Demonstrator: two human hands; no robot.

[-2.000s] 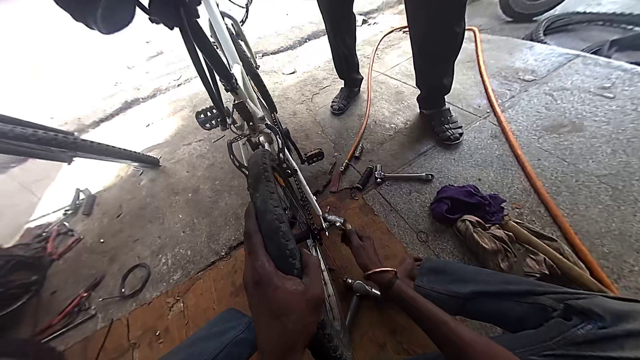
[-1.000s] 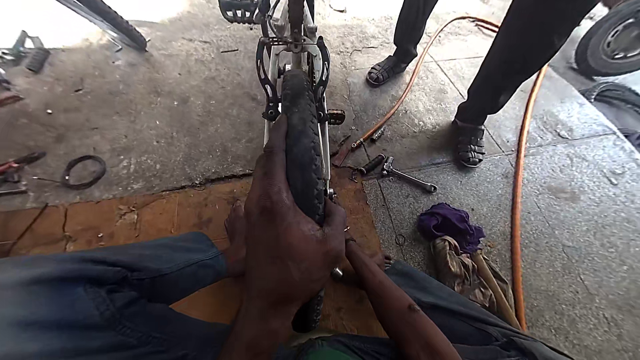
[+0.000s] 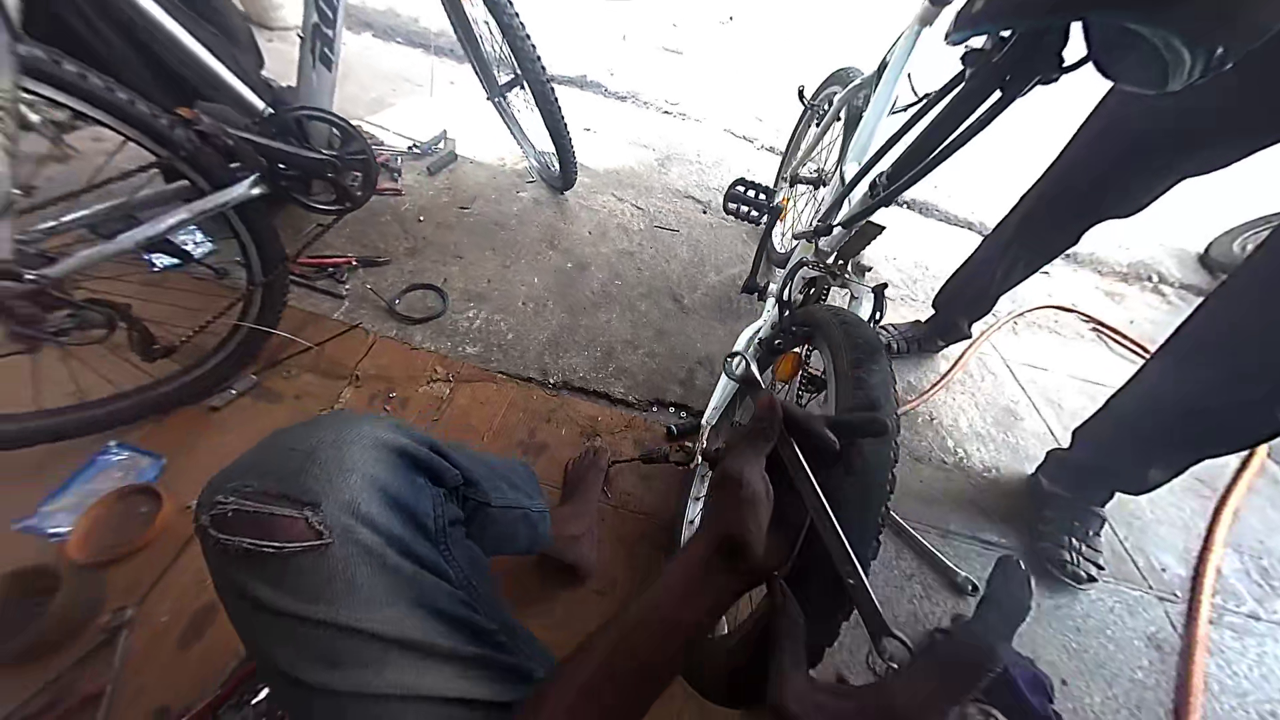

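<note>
A long steel combination wrench (image 3: pixel 835 530) slants across the rear wheel of a white bicycle. My left hand (image 3: pixel 745 480) is closed round its upper part, beside the wheel hub, with fingers reaching toward the knobby tyre (image 3: pixel 870 375). A ring end (image 3: pixel 738 366) shows above that hand; whether it belongs to the same wrench is unclear. My right hand (image 3: pixel 930 665) is spread, thumb apart, at the wrench's lower ring end, seemingly touching it. An orange reflector (image 3: pixel 787 367) and the sprockets (image 3: pixel 812 385) show behind the spokes. The axle is partly hidden by my left hand.
Another bicycle's rear wheel (image 3: pixel 270 290) stands at left, near red-handled pliers (image 3: pixel 340 262) and a coiled cable (image 3: pixel 418 302). A person's sandalled foot (image 3: pixel 1070 535) and an orange hose (image 3: pixel 1210 570) are at right. A metal tool (image 3: pixel 935 550) lies behind the tyre.
The view has swung left, bringing the second bicycle in. My left hand has gone from the top of the tyre to the hub side. The long wrench now shows between my hands.
</note>
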